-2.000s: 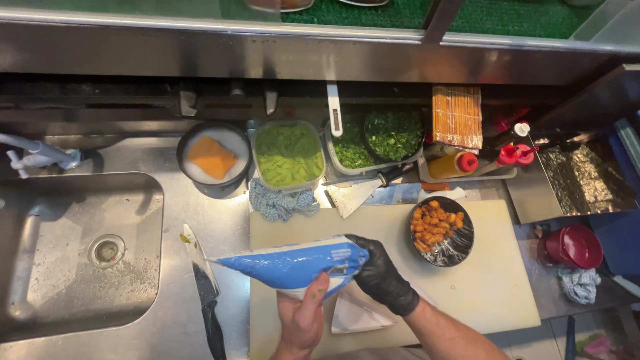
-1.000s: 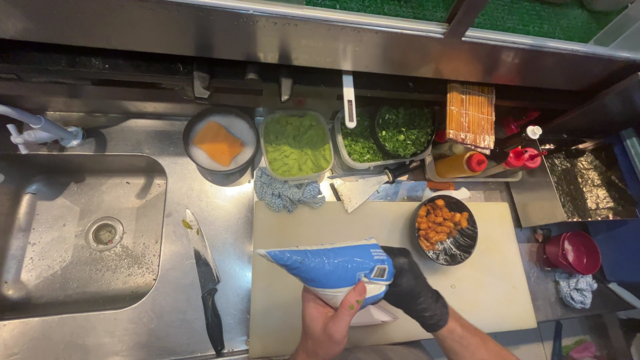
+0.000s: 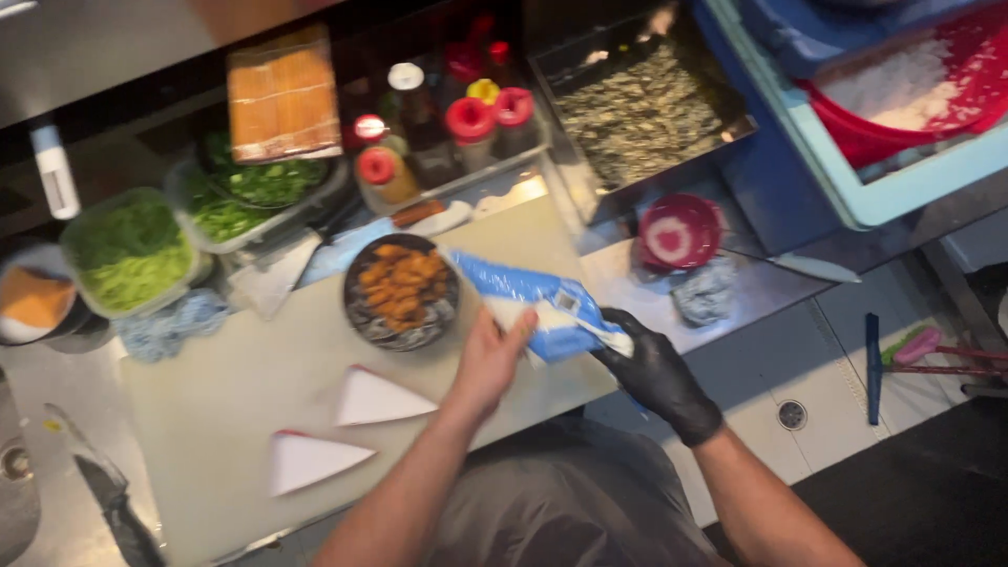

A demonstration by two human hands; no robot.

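A blue and white piping bag [image 3: 543,303] lies between my hands, its narrow end pointing up and left beside a black bowl of orange diced food [image 3: 402,287]. My bare left hand [image 3: 492,358] grips the bag's lower left side. At the bag's wide, gathered end, my right hand [image 3: 657,374] in a black glove is closed on it. Two white triangular pieces with reddish edges, one [image 3: 382,398] nearer the bowl and another [image 3: 315,461] lower left, rest on the pale cutting board [image 3: 213,409].
Behind the board are tubs of sliced greens [image 3: 138,256] and chopped herbs [image 3: 236,213], squeeze bottles [image 3: 386,173] and a bamboo mat [image 3: 283,94]. A knife [image 3: 114,504] lies left. Rightward are a metal tray [image 3: 646,102], red bowl [image 3: 679,232], cloth [image 3: 705,291] and another knife [image 3: 815,268].
The view has swung to the right and turned. My hands have carried the bag rightward, from left of the bowl to its right side. The two white triangles now show uncovered.
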